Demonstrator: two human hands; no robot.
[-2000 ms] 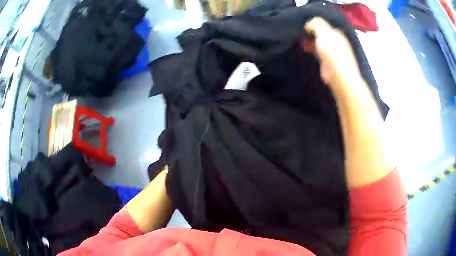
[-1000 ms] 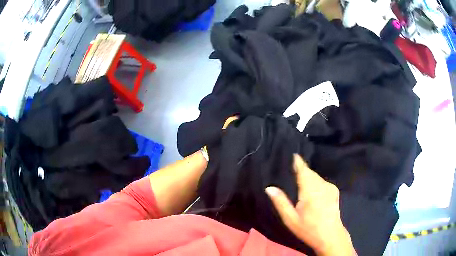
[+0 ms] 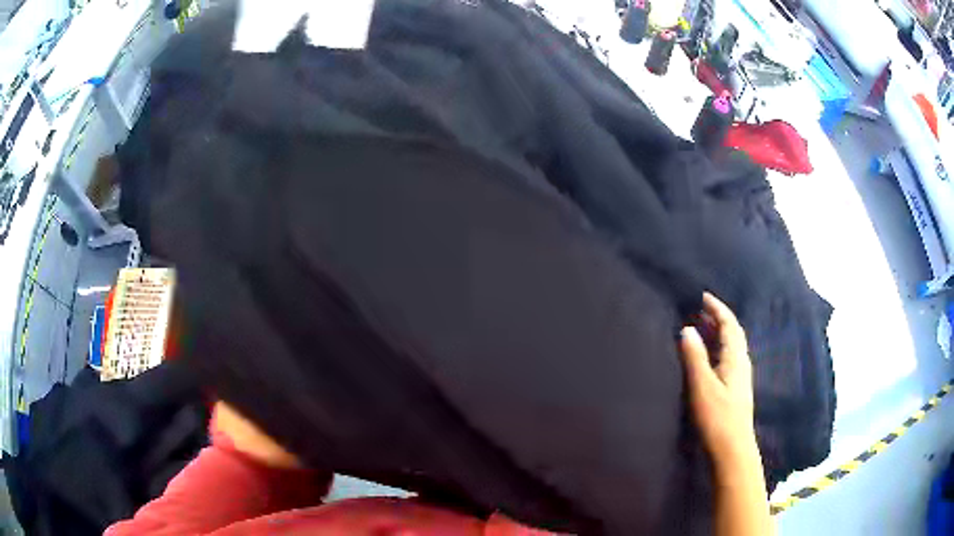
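Observation:
A large bundle of black garments (image 3: 450,251) fills the middle of the view, close in front of me and partly over the white table. A white paper piece (image 3: 303,23) lies on it at the top edge. My right hand (image 3: 720,377) is at the bundle's right side, thumb and fingers around a fold of the black cloth. Of my left arm only the wrist area (image 3: 254,434) shows at the lower left; my left hand is hidden beneath the bundle.
The white table (image 3: 873,314) shows at right, with a red cloth piece (image 3: 772,146) and dark thread cones (image 3: 714,118). A stool with a beaded seat (image 3: 139,322) stands at left. More black garments (image 3: 105,450) are heaped at lower left. Yellow-black tape (image 3: 868,450) crosses the floor at lower right.
The bundle has spread and risen across the view, hiding the floor at centre. The white piece has moved to the upper left. My right hand has moved from the bundle's front to its right side.

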